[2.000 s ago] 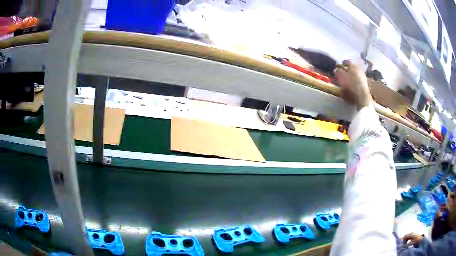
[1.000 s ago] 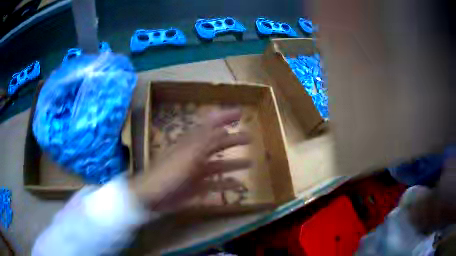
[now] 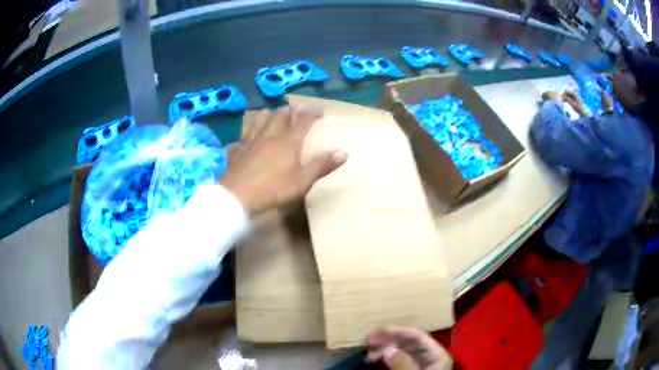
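Observation:
A creased brown cardboard sheet (image 3: pixel 376 238) lies in front of me, with a second flap or layer of cardboard (image 3: pixel 274 289) under its left side. My left hand (image 3: pixel 278 155) lies over the upper left part of the cardboard, fingers spread, thumb on the sheet. My right hand (image 3: pixel 408 350) is at the sheet's near edge, cut off by the bottom of the picture, fingers curled; its grip cannot be made out. The centre box seen earlier is not visible; the cardboard covers that place.
A clear bag of blue parts (image 3: pixel 144 188) stands in a box at left. A box of loose blue parts (image 3: pixel 462 137) is at right. Blue controller shells (image 3: pixel 289 77) line the conveyor. A person (image 3: pixel 592 159) sits at right, near a red stool (image 3: pixel 498 329). Blue pieces (image 3: pixel 37 347) lie lower left.
The cardboard, a blurred brown shape at the right a second ago, now lies in the middle. My left hand has moved from over the open centre box onto it. My right hand has come into view.

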